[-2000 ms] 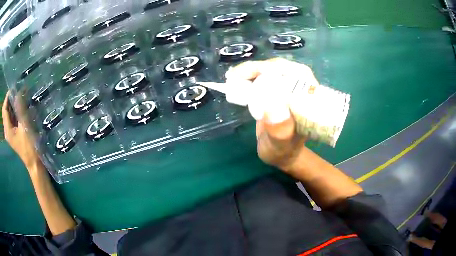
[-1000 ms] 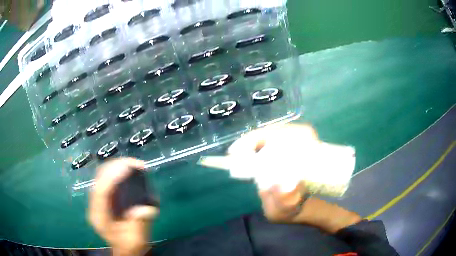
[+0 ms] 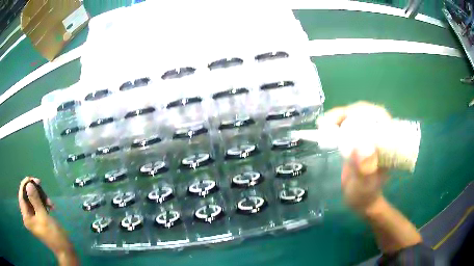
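A clear plastic tray [image 3: 156, 245] lies in front of me, with rows of round black parts [image 3: 208, 212] that have silver-white rings. My right hand [image 3: 361, 156] holds a pale squeeze bottle [image 3: 399, 145] over the tray's right side. Its thin spout points left, near a part in the rightmost column; whether it touches is not clear. My left hand [image 3: 39, 215] is beyond the tray's left edge and holds a small dark object [image 3: 37, 196] in its fingers.
A glaring white surface [image 3: 192, 31] lies behind and under the tray's far part. An open brown cardboard box [image 3: 49, 26] stands at the far left. The green work surface [image 3: 374, 78] has white stripes. Dark equipment shows at the upper right, grey floor with a yellow line at the lower right.
My left hand left the tray's left edge, came in front of it with the dark object, then moved out left. The bottle dropped below the tray edge, then moved up and right over it. The view shifted.
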